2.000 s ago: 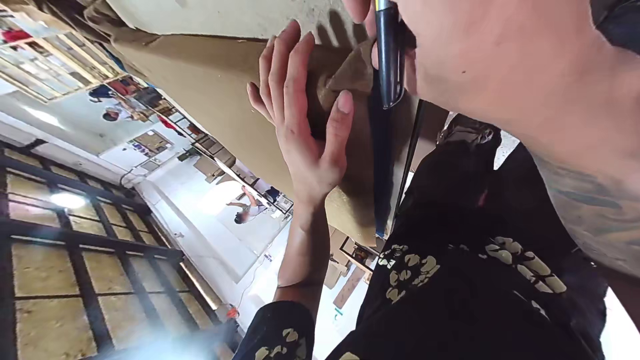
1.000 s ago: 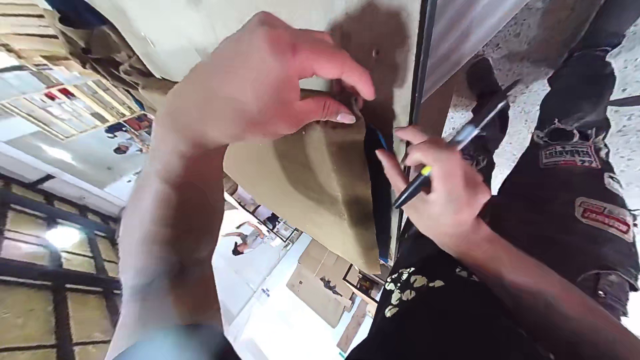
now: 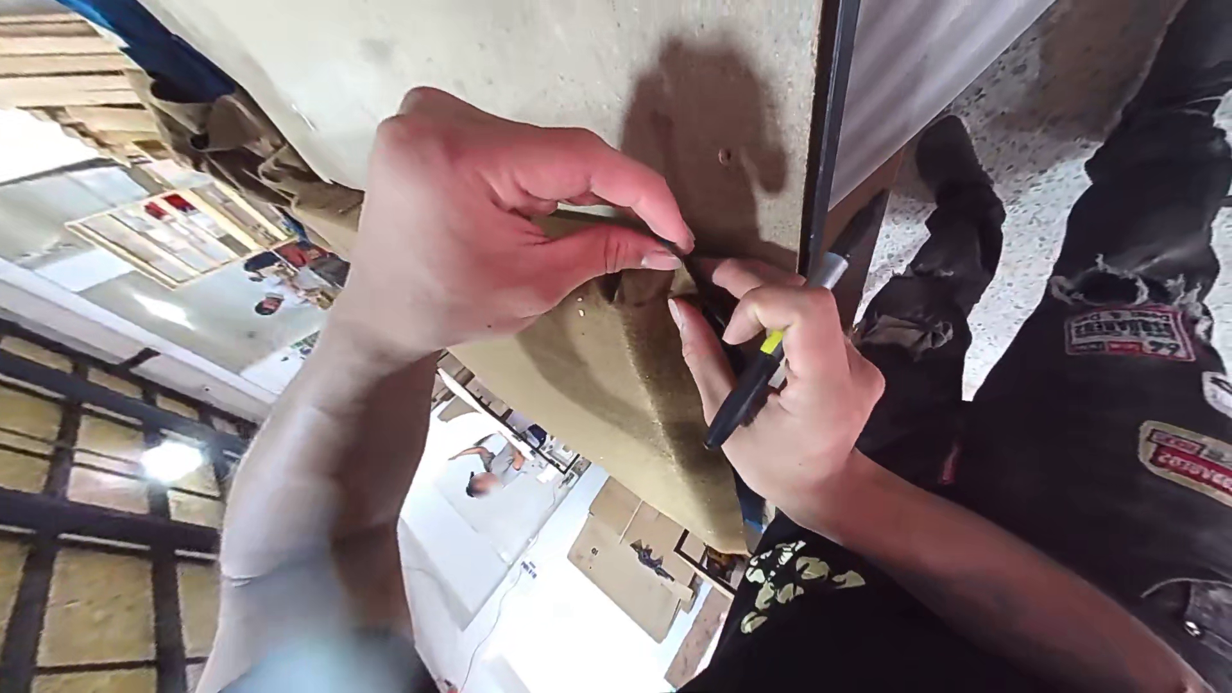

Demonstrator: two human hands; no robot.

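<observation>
A brown fabric piece (image 3: 616, 385) lies over the edge of a pale work surface (image 3: 539, 58), with a dark blue strip (image 3: 749, 500) along its side. My left hand (image 3: 500, 221) pinches the fabric's upper corner between thumb and index finger; a small dark bit shows at the fingertips. Just right of it, my right hand (image 3: 789, 375) holds a pen (image 3: 746, 395) with a black end, a yellow band and a silver end, lying across the fingers. Its index fingertip is close to the left fingertips, and its thumb is beside the fabric edge. What lies beneath the fingertips is hidden.
A dark edge strip (image 3: 830, 125) borders the work surface. Crumpled brown cloth (image 3: 241, 144) lies at upper left. My legs in ripped dark jeans (image 3: 1049, 433) are at right, above a speckled floor (image 3: 1020, 106). Behind are a person (image 3: 496, 467) and cardboard pieces (image 3: 626, 549).
My left hand lay spread on the fabric two seconds ago; now it pinches the corner. My right hand, with the pen, has moved up to the left fingertips since one second ago.
</observation>
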